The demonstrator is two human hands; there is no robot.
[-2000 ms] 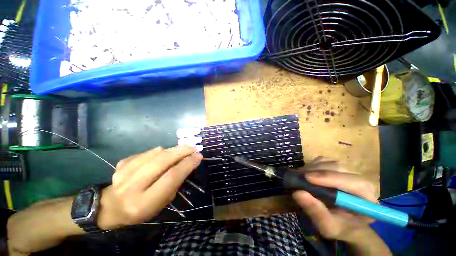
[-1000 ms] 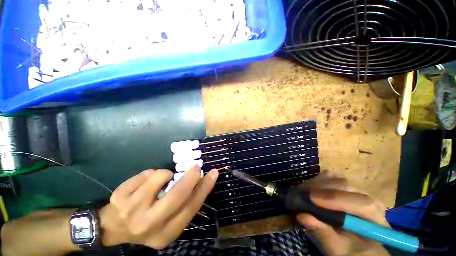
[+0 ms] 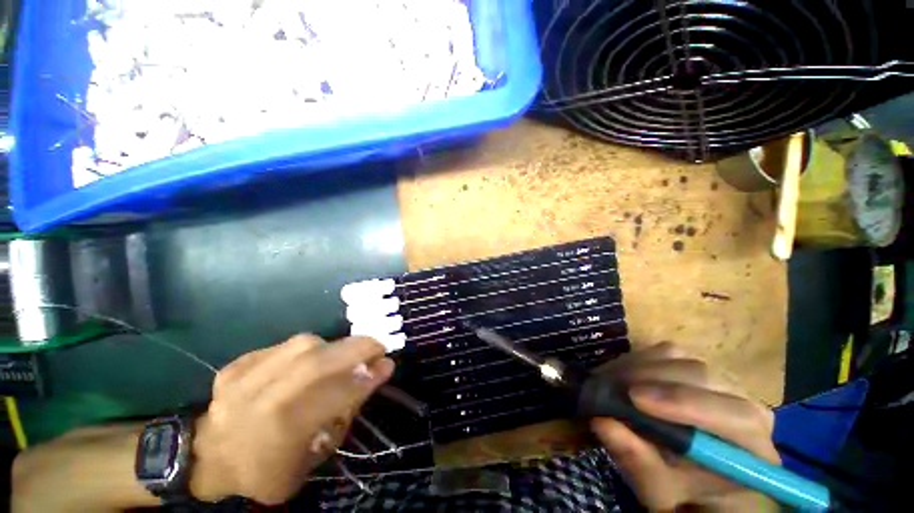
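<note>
The black PCB panel (image 3: 531,321) lies on the tan board, with several white components (image 3: 373,311) lined along its upper left edge. My right hand (image 3: 681,421) holds the soldering iron (image 3: 737,466) by its black grip, its metal tip over the panel's left part. My left hand (image 3: 286,411) is below and left of the white components, fingers bent near the lowest one. Solder wire (image 3: 165,346) runs from the spool (image 3: 35,291) to this hand, and a strand shows below its fingers. Thin leads stick out beside the fingers.
The blue bin (image 3: 301,145) heaped with white parts is at the upper left. A black round-grilled fume extractor (image 3: 692,75) is at the upper right. A small pot with a pale stick (image 3: 790,200) and a yellowish can (image 3: 852,190) stand right. Checked cloth (image 3: 551,486) shows at the bottom.
Since a second ago my left hand has drawn back down and left from the panel, uncovering more white components. The iron tip remains over the panel. The whole view has shifted slightly.
</note>
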